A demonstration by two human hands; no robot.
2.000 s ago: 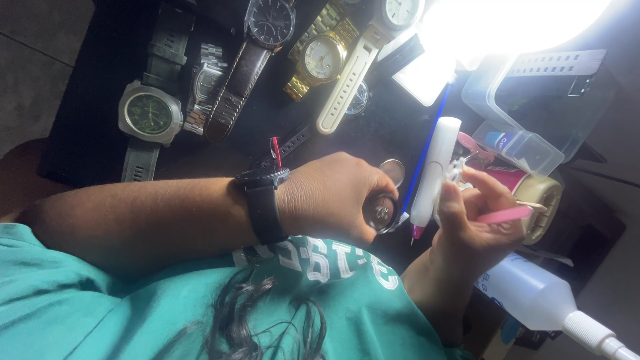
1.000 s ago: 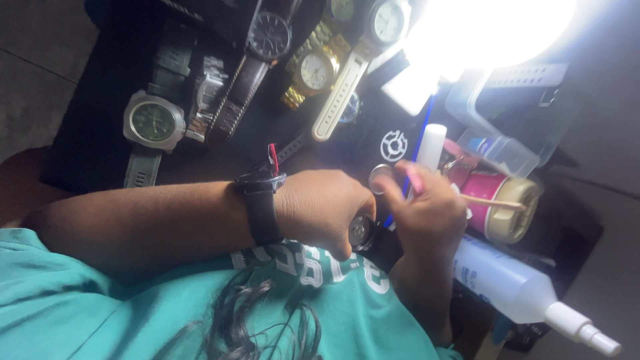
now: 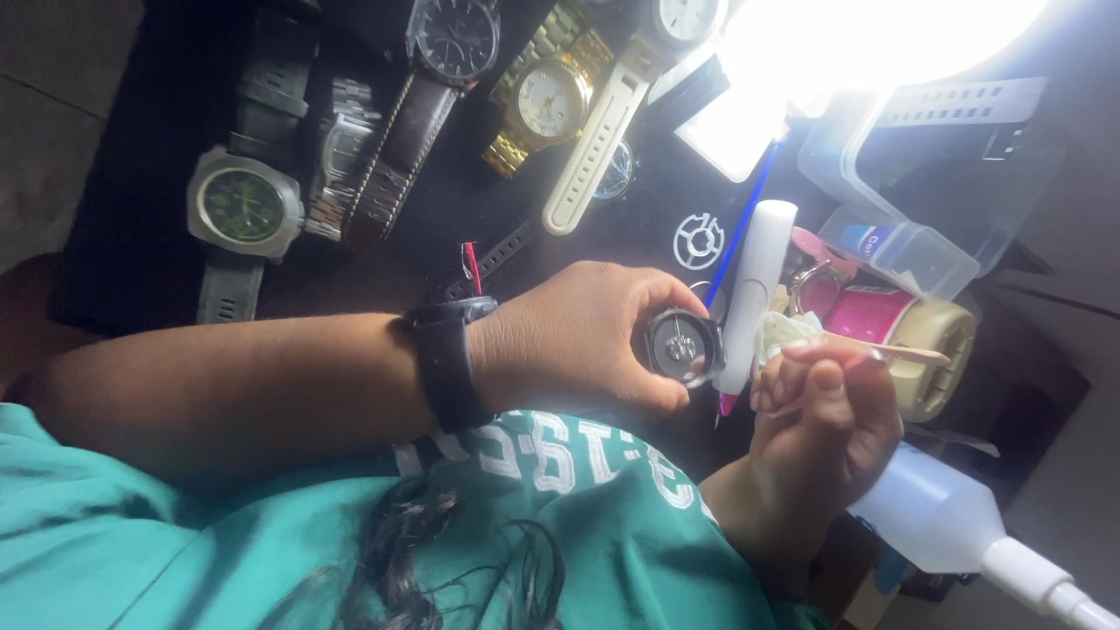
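My left hand point(image 3: 604, 341), in the middle of the head view, grips a round dark watch case point(image 3: 682, 347) by its edge, with small silvery parts showing in its face. A black watch point(image 3: 451, 363) is strapped around that wrist. To the right, my right hand point(image 3: 827, 402) is raised apart from the case, its fingers pinched on a slim pink tool point(image 3: 862, 361) with a shiny end. A light brown stick point(image 3: 914, 353) juts out beyond these fingers; whether they hold it is unclear. Crumpled white tissue point(image 3: 787, 331) lies behind the fingertips.
Several watches lie above my left arm, among them a square-cased one point(image 3: 243, 206) and a gold one point(image 3: 549, 98). A white tube point(image 3: 759, 280), a clear plastic box point(image 3: 901, 254), a beige-and-pink container point(image 3: 936, 359) and a plastic bottle point(image 3: 936, 507) stand or lie at the right. A bright lamp glares above.
One second ago my right hand was close beside the watch case; it is now farther right, with its fingers turned up. My left hand still holds the case, whose face is now in fuller view.
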